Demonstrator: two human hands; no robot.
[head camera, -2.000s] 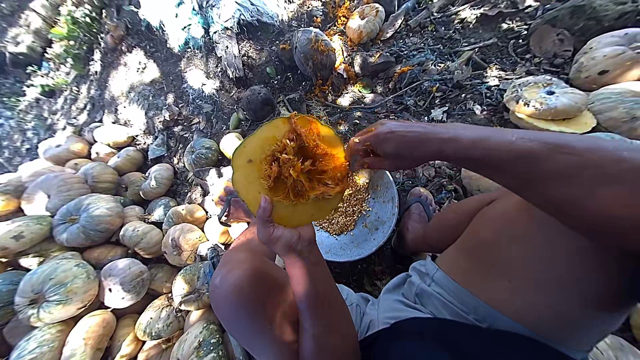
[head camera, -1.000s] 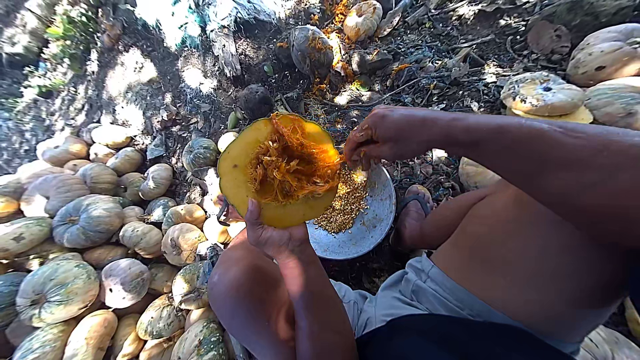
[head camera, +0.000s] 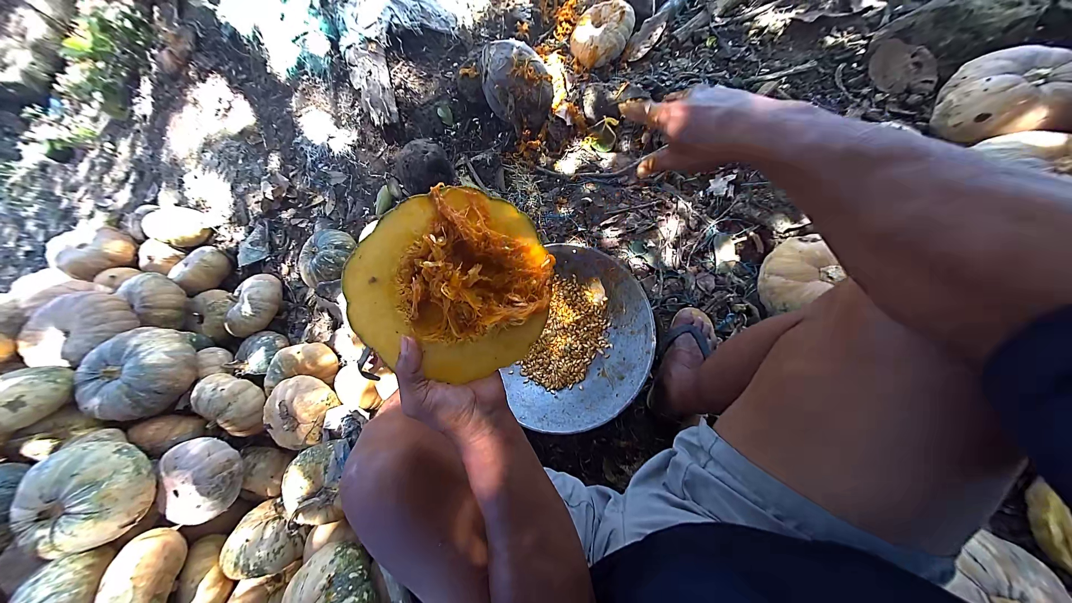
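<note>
My left hand (head camera: 448, 398) grips the lower edge of a halved pumpkin (head camera: 377, 301), its cut face turned up toward me. Stringy orange pulp (head camera: 473, 280) fills the hollow and hangs loose at the right side. Just behind and to the right of it lies a round metal basin (head camera: 615, 381), which holds a heap of pumpkin seeds (head camera: 569, 339); the pumpkin half covers its left part. My right hand (head camera: 691, 130) is stretched out beyond the basin over the ground, fingers apart and somewhat blurred, with nothing plainly held in it.
A large pile of whole pumpkins (head camera: 138, 373) covers the ground at left. More pumpkins (head camera: 1005, 92) lie at right, and one (head camera: 800, 272) sits near my sandalled foot (head camera: 687, 356). At the top, a pulp-spattered dark gourd-like object (head camera: 515, 84) and a pale pumpkin (head camera: 601, 33) lie among scraps.
My right hand has left the edge of the pumpkin half and moved up and away, past the basin. My left hand still holds the half over the basin's left side.
</note>
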